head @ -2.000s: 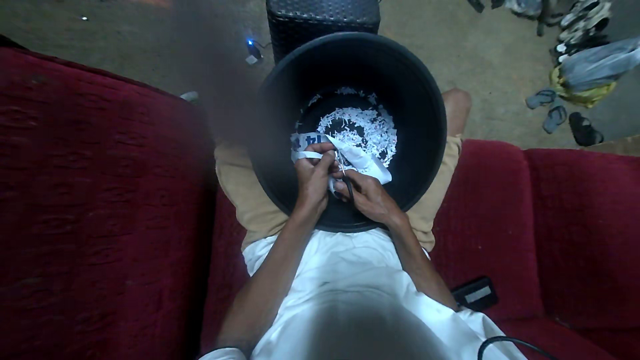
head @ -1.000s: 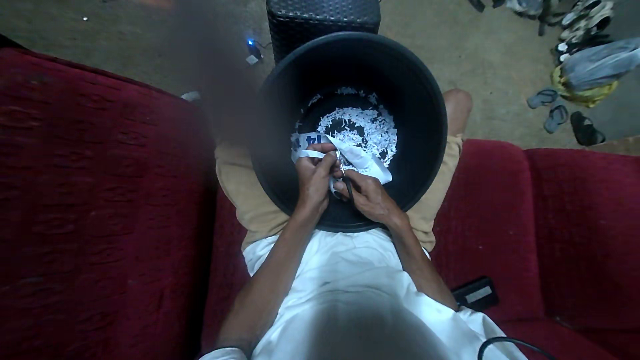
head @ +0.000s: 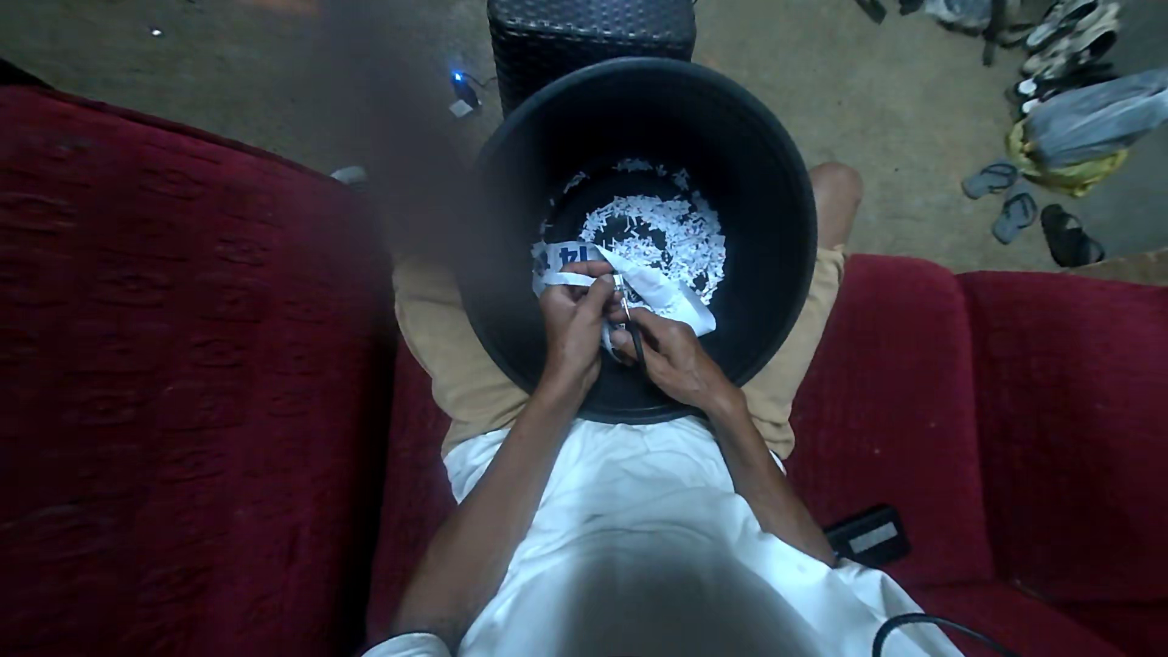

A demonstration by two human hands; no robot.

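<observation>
A round black plastic tub [head: 785, 274] stands between my knees, with many small white paper cuttings [head: 689, 237] in its bottom. Over it my left hand [head: 577, 319] grips a printed white sheet, apparently paper [head: 662, 297], and a narrow strip cut from it. Scissors with dark handles [head: 636, 345] are in my right hand [head: 671, 351], their blades at the strip beside my left fingertips. My fingers partly hide the blades and the strip.
A red sofa [head: 894, 383] lies under and beside me, its raised red part [head: 182, 365] at left. A black woven-pattern seat [head: 593, 32] stands beyond the tub. A black case [head: 871, 537] lies at right; sandals [head: 1015, 217] and bags [head: 1095, 119] are on the floor.
</observation>
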